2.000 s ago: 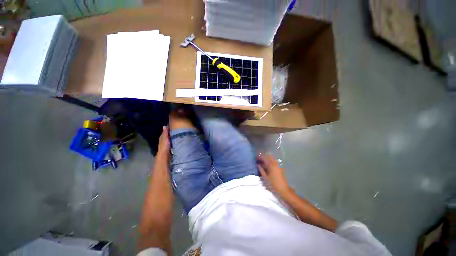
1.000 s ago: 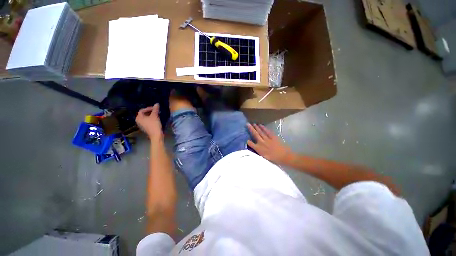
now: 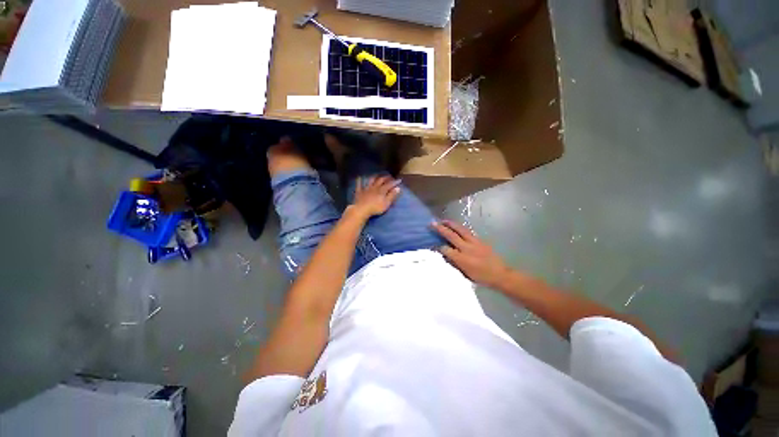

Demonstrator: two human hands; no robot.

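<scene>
A solar panel [image 3: 369,77] lies cells up on the brown worktable, near its front edge. A yellow-and-black handled scraper [image 3: 373,67] lies across its upper part, metal head to the upper left. A narrow white strip [image 3: 354,103] lies across the panel's lower part and sticks out on its left. My left hand [image 3: 376,198] rests on the thigh of my jeans, holding nothing. My right hand [image 3: 469,253] rests beside it on the right thigh, fingers spread, empty. Both hands are below the table edge, away from the panel.
White sheets [image 3: 219,58] lie left of the panel; a panel stack [image 3: 53,53] stands further left, another [image 3: 401,9] behind. An open scrap box [image 3: 534,107] with white trimmings [image 3: 464,109] adjoins the table's right. Blue bins [image 3: 141,220] and a white box [image 3: 102,411] are at left.
My left hand has moved from beside my left leg onto the thigh. My right hand stays on the right thigh. The table items sit slightly higher and further left in view.
</scene>
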